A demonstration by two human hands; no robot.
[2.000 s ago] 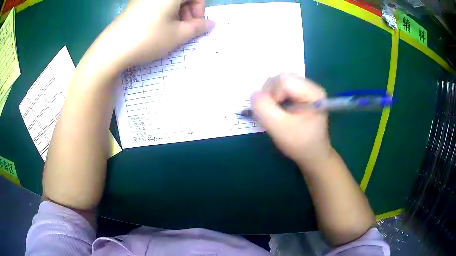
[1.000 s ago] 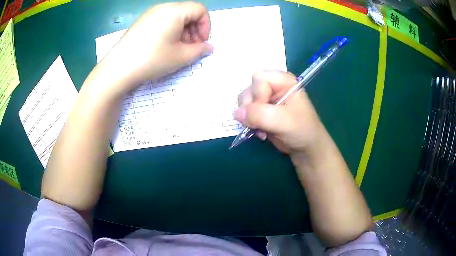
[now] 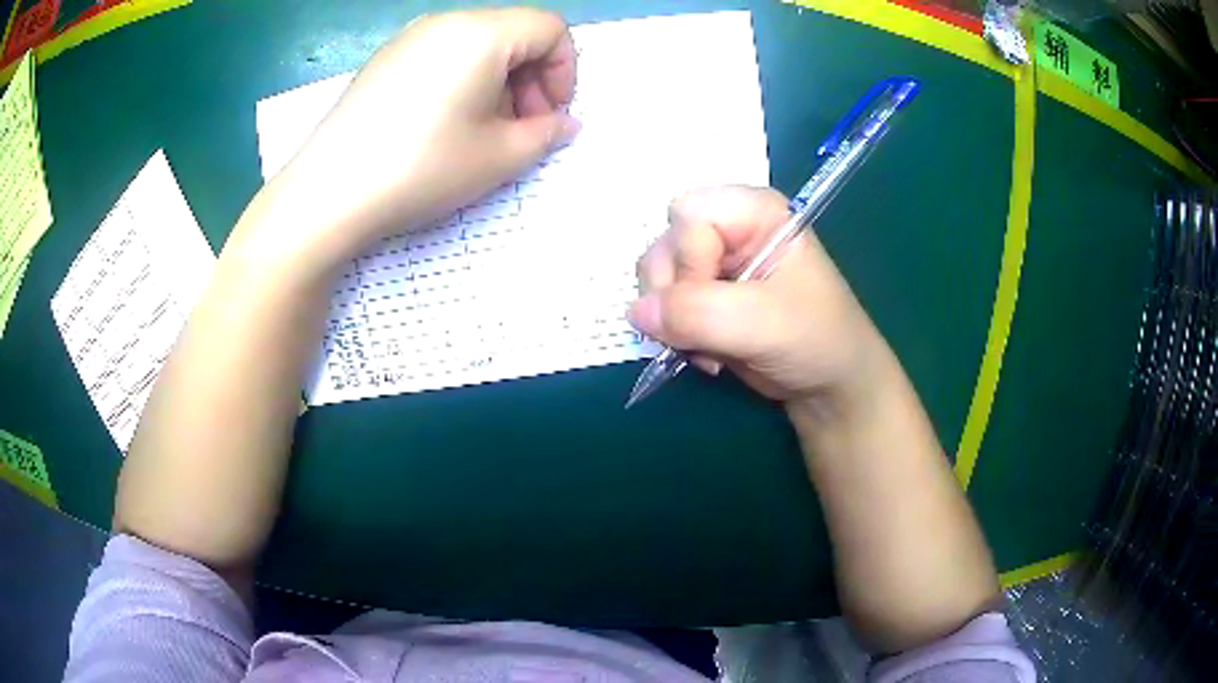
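Note:
The white record sheet (image 3: 628, 147) lies on the green table, with table lines and handwriting at its left and lower edge; the rest looks washed out. My left hand (image 3: 514, 100) rests on the sheet's upper part with curled fingers, and the forearm covers its left side. I see nothing in it. My right hand (image 3: 735, 287) grips the gel pen (image 3: 835, 167), clear with a blue cap end, at the sheet's lower right. The pen's tip is just below the sheet's lower edge, pointing down-left.
A white boxed slip (image 3: 120, 294) lies left, partly under my left forearm. Yellow slips (image 3: 20, 187) are at the far left. Green labels (image 3: 1077, 62) sit on the table edge. Yellow tape (image 3: 1008, 294) crosses the right side. Stacked clear trays (image 3: 1175, 360) stand at far right.
Since two seconds ago, my right hand has moved slightly left and the pen has swung from nearly level to steeply tilted, its tip leaving the sheet. The sheet shows slightly further left.

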